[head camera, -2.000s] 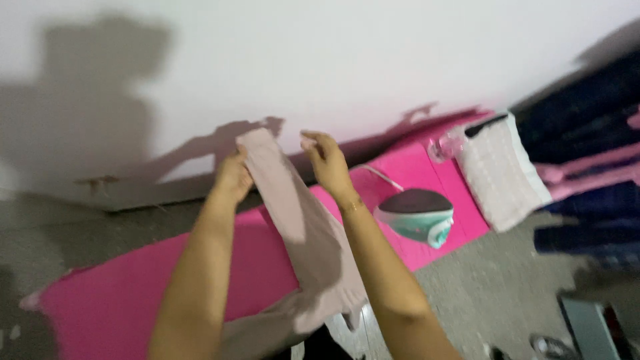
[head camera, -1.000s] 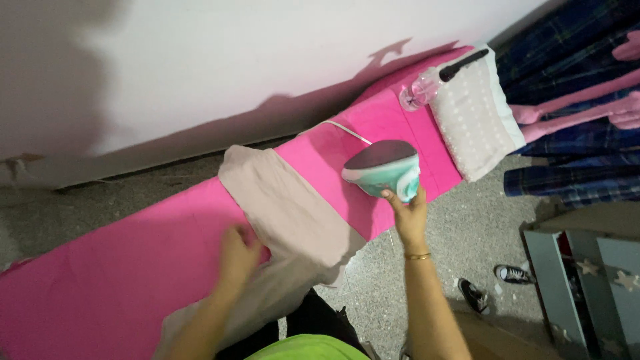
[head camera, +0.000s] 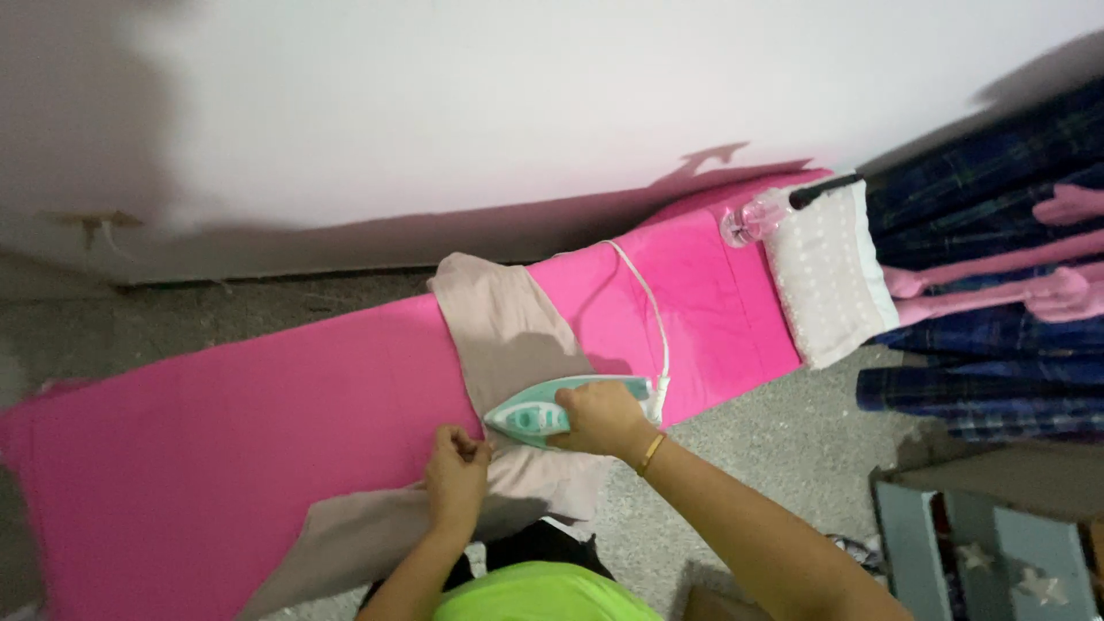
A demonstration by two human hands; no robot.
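My right hand [head camera: 599, 418] grips the handle of a green and white electric iron [head camera: 526, 418], whose soleplate lies on a beige garment [head camera: 509, 332]. The iron's tip points left, and its white cord [head camera: 651, 302] runs back over the board's far edge. Just left of the tip, my left hand [head camera: 459, 470] pinches the garment's edge with fingers closed. The cloth drapes across a pink-covered ironing board [head camera: 345, 379] and hangs over the near side. Part of the garment is hidden under the iron and my hands.
A clear plastic spray bottle [head camera: 755, 217] with a black part lies beside a folded white dotted cloth [head camera: 828, 267] at the board's right end. Dark plaid cloth [head camera: 975, 336] and pink plush limbs [head camera: 992, 280] are at the right. A grey drawer unit [head camera: 992, 535] stands lower right; a wall runs behind.
Two seconds ago both hands held the garment up and the iron rested at the right. My right hand then took the iron and has set it on the garment; my left hand has moved to its edge.
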